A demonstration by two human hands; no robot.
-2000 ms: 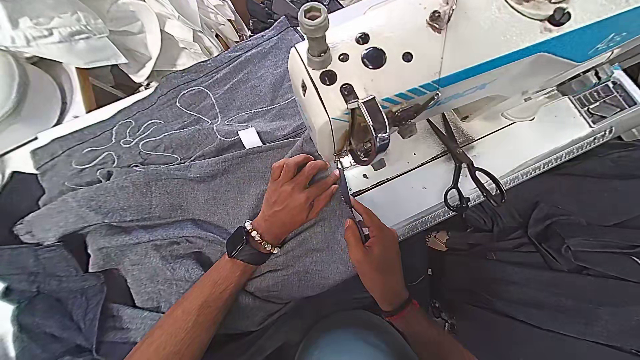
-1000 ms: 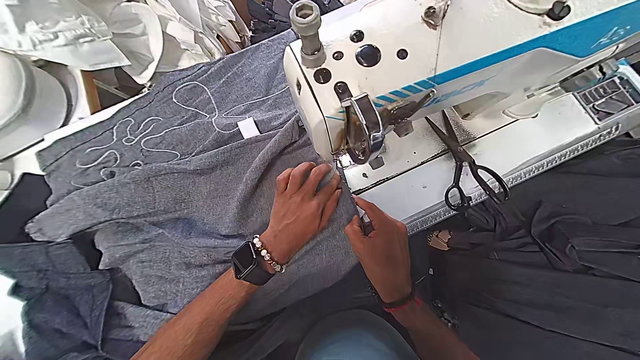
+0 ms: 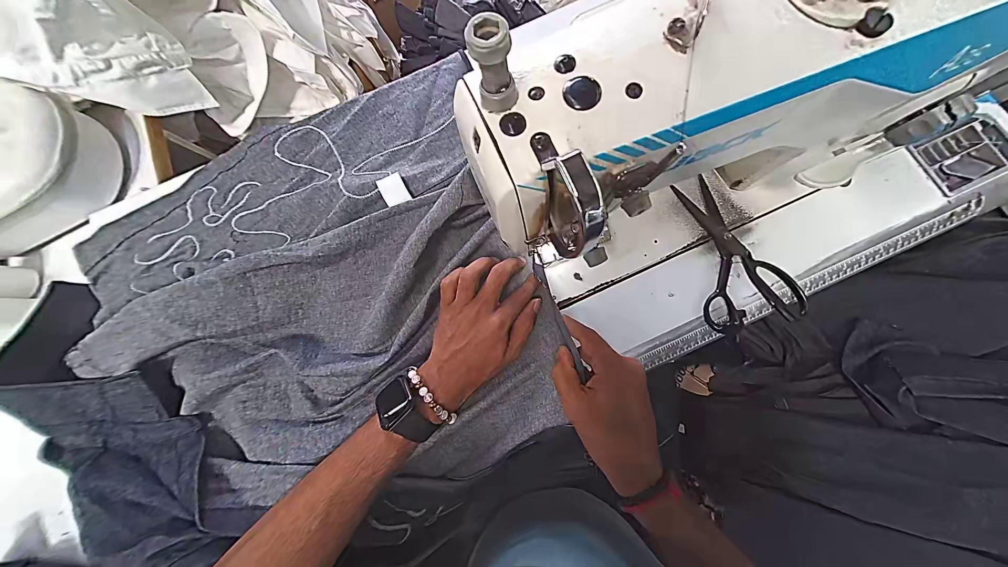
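Note:
Grey woven fabric [image 3: 331,307] spreads left of a white and blue sewing machine [image 3: 583,94], its edge running under the presser foot [image 3: 543,253]. My left hand [image 3: 480,323] lies palm down on the fabric, fingertips close to the needle area. Between the thumb and fingers of my right hand [image 3: 606,402] is the fabric's narrow folded edge [image 3: 561,323], held just in front of the foot. A white label [image 3: 394,189] and a loose pale thread [image 3: 260,230] lie on the fabric. The needle itself is hard to make out.
Black-handled scissors [image 3: 732,260] lie on the machine bed, partly over the measuring scale at its front edge [image 3: 866,277]. Dark cloth [image 3: 882,417] hangs at the right. White garments [image 3: 268,55] are heaped at the upper left, and dark blue cloth [image 3: 134,457] lies at lower left.
Since the first frame, my right hand has shifted slightly down and right along the folded edge. My left hand has stayed on the fabric near the foot.

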